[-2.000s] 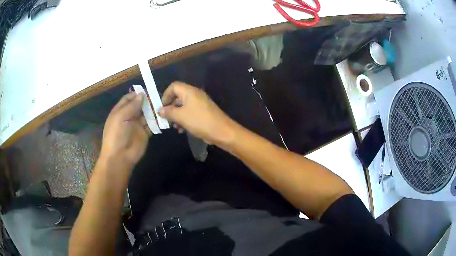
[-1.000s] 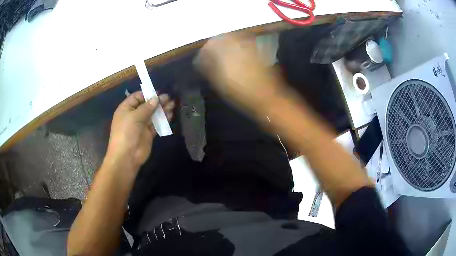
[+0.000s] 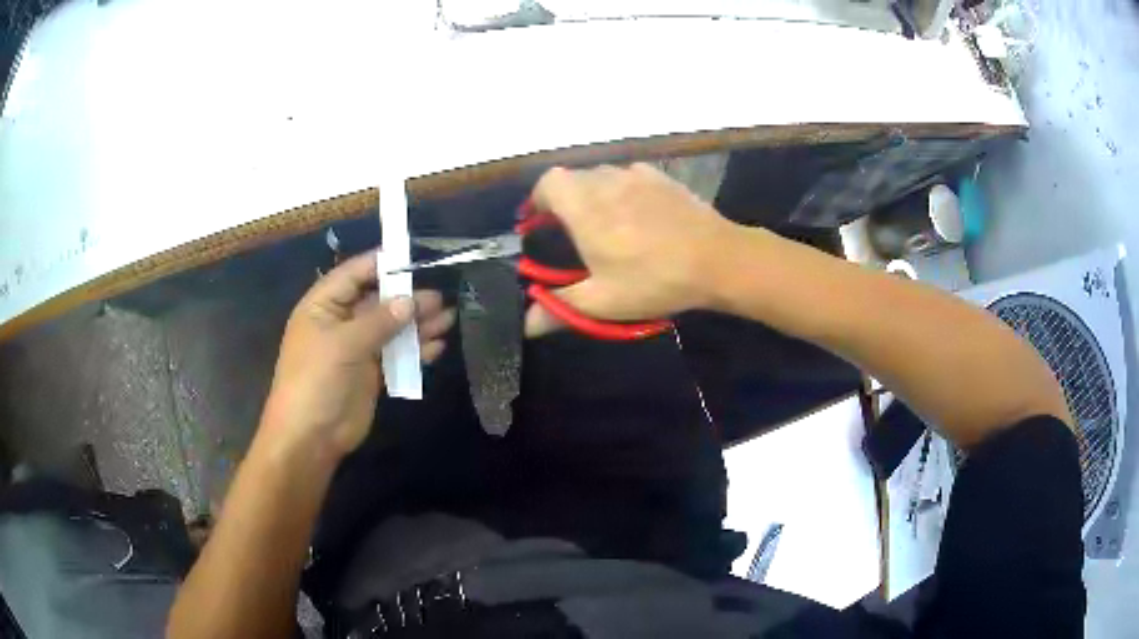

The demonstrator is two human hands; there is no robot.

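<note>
A white strip (image 3: 395, 225) hangs down over the table's brown edge. My left hand (image 3: 356, 331) pinches it below the edge, thumb on top, and its free end hangs below the thumb. My right hand (image 3: 637, 243) holds red-handled scissors (image 3: 600, 327). Their silver blades are apart and point left, with the strip between them just above my left thumb; one blade lies across the strip. Whether cut pieces lie behind the strip in my left hand I cannot tell.
The white table (image 3: 237, 112) has a worn brown edge, with pale metal parts at its far side. At right are a box fan (image 3: 1062, 362), a black flat rectangle (image 3: 892, 437) and a white cup (image 3: 943, 215). A grey-blue tool (image 3: 764, 552) lies on the white board beside my lap.
My right hand let go of the strip, reached away and now holds the scissors, which lay on the table, at the strip. My left hand now pinches the hanging strip. The view has shifted.
</note>
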